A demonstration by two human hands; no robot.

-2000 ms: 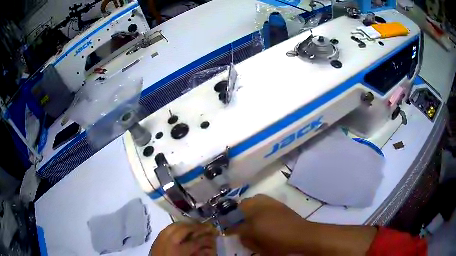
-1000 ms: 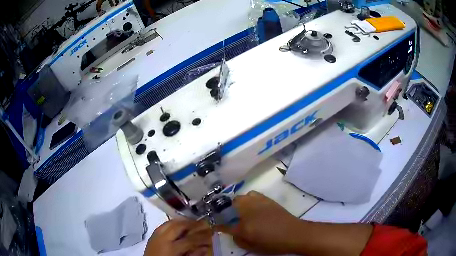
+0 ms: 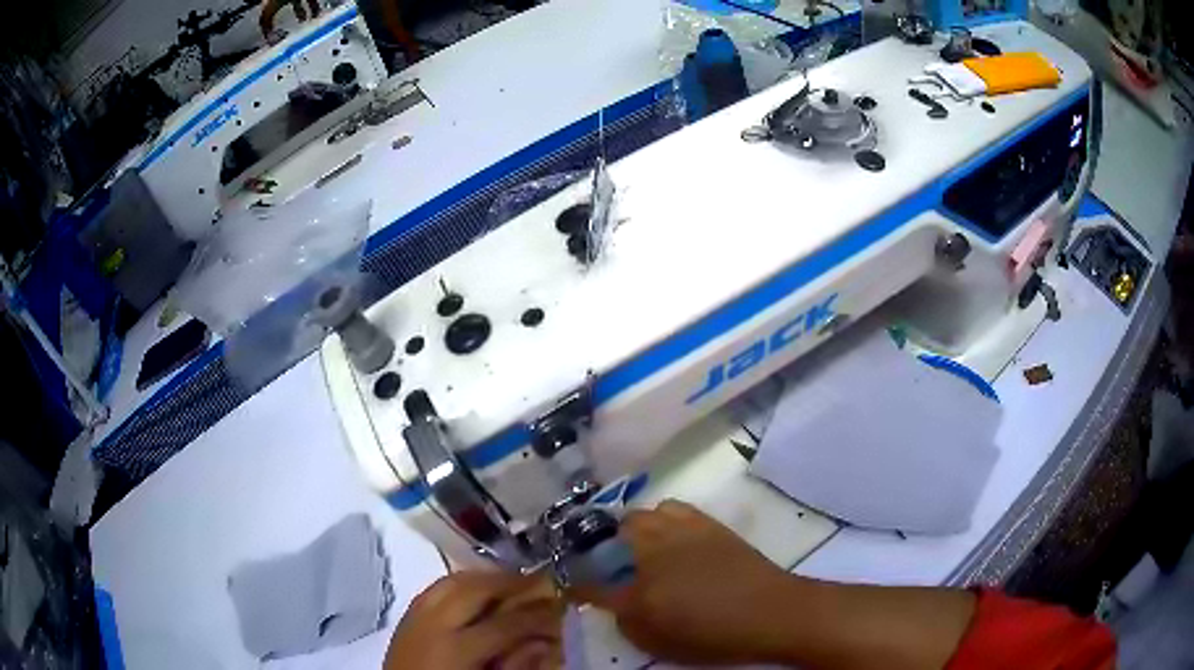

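My left hand (image 3: 474,626) is at the bottom edge, partly cut off, with fingers bent at the left side of a narrow pale grey fabric piece (image 3: 592,639). My right hand (image 3: 687,582) holds the same piece from the right, its fingertips beside the presser foot area. The needle and foot are hidden by fingers and machine parts. The white JACK sewing machine head (image 3: 733,249) reaches over the work. A stack of grey pieces (image 3: 312,589) lies left of the needle. Larger grey pieces (image 3: 880,439) lie under the arm, over mostly hidden snips.
A metal thread guard (image 3: 452,478) is on the head's left end. An orange item (image 3: 1011,73) lies on top right. A second JACK machine (image 3: 282,98), a crumpled plastic bag (image 3: 282,268) and a blue thread cone (image 3: 711,76) are behind. A parts tray (image 3: 1113,266) is at far right.
The view shifts slightly. My left hand's fingers have changed position a little beside the piece. My right hand stays by the presser foot. The stack and the pieces under the arm stay put.
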